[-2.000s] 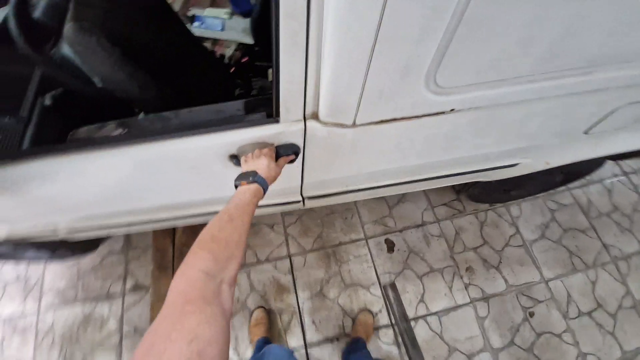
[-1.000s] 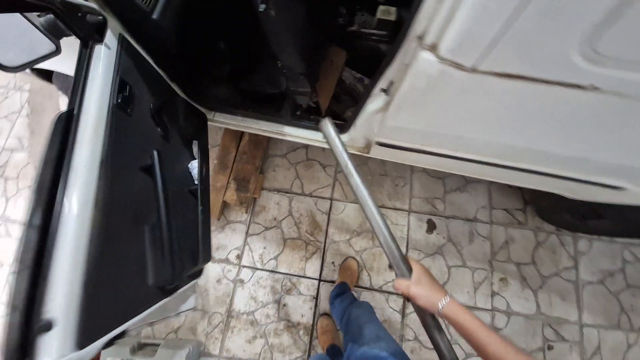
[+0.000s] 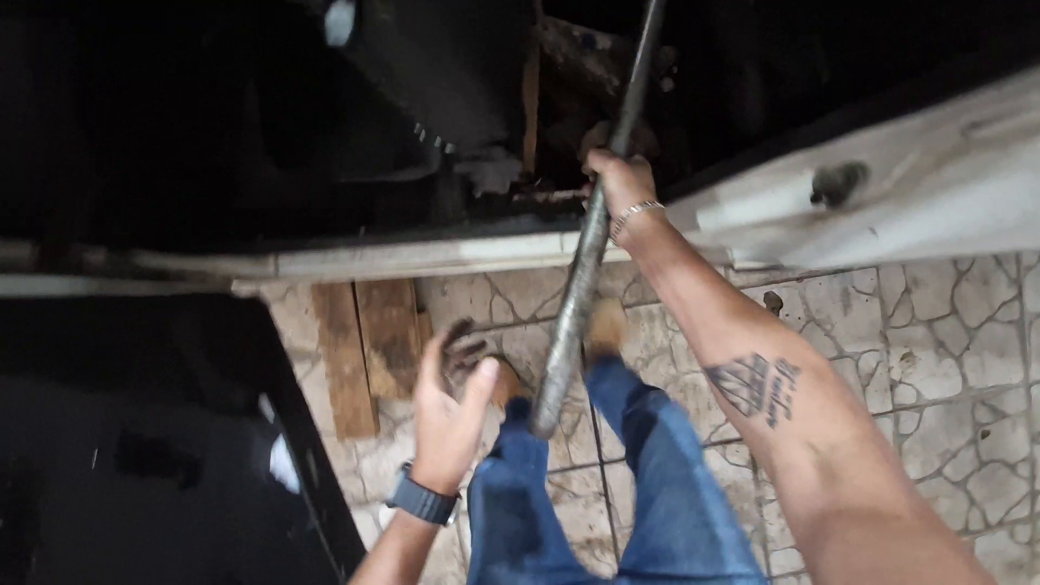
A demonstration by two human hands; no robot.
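A long metal pipe [image 3: 573,313] slants from the dark vehicle interior at the top down over my legs. My right hand [image 3: 621,183], with a metal bracelet at its wrist, is closed around the pipe's middle at the door opening. The pipe's upper end passes out of the frame. My left hand [image 3: 455,398], a dark watch on its wrist, hangs beside the pipe's lower end with fingers apart and dark smudges on the fingertips. It does not touch the pipe.
The white door sill [image 3: 422,254] crosses the view. At the lower left stands the black inner panel of the open door [image 3: 146,439]. Wooden boards [image 3: 345,357] lie on the tiled floor beneath the sill. A striker or latch part [image 3: 838,183] sticks out on the right body edge.
The vehicle door, closed two seconds ago, stands open. The pipe has moved farther into the interior, and my right hand now holds it at the opening. My left hand has come into view.
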